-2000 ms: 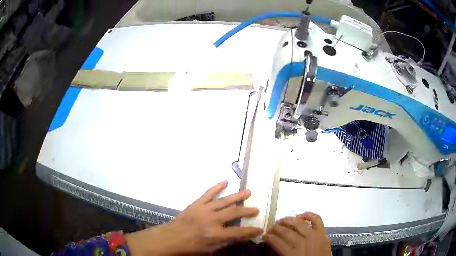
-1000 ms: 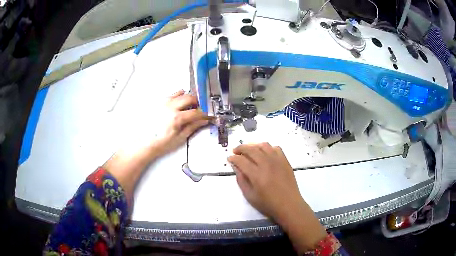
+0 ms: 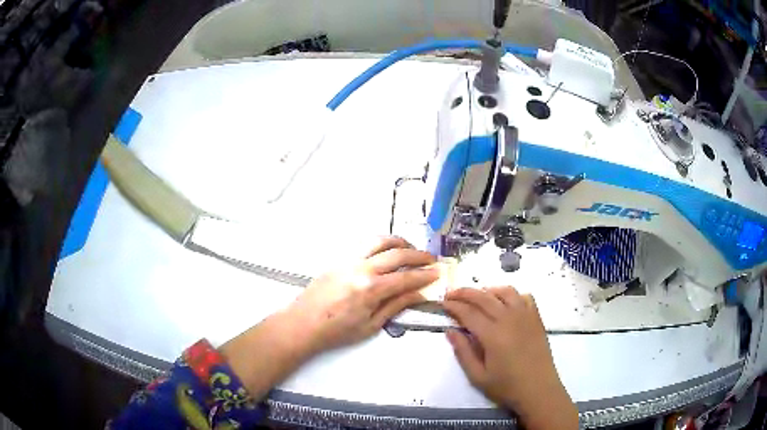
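A khaki band [image 3: 156,195] trails on the table's left and continues as a pale strip [image 3: 252,247] with a thin dark edge up, running to my left hand. My left hand [image 3: 366,290] lies palm down with its fingertips holding a pale band piece [image 3: 439,279] just in front of the presser foot area. My right hand [image 3: 505,336] has its fingertips on the near right end of that piece. The needle and foot [image 3: 458,243] are partly hidden behind the fingertips and too blurred to tell if they touch the fabric.
The white JACK sewing machine [image 3: 580,168] stands at the right, with striped cloth [image 3: 601,252] under its arm. A blue hose [image 3: 383,65] curves behind the head. Blue tape [image 3: 88,210] is at the table's left end. A tape measure [image 3: 336,413] lines the front edge.
Both hands have come together at the band in front of the foot. The trailing band has swung from the table's back towards the front, now bending down to my left hand. The camera view has shifted.
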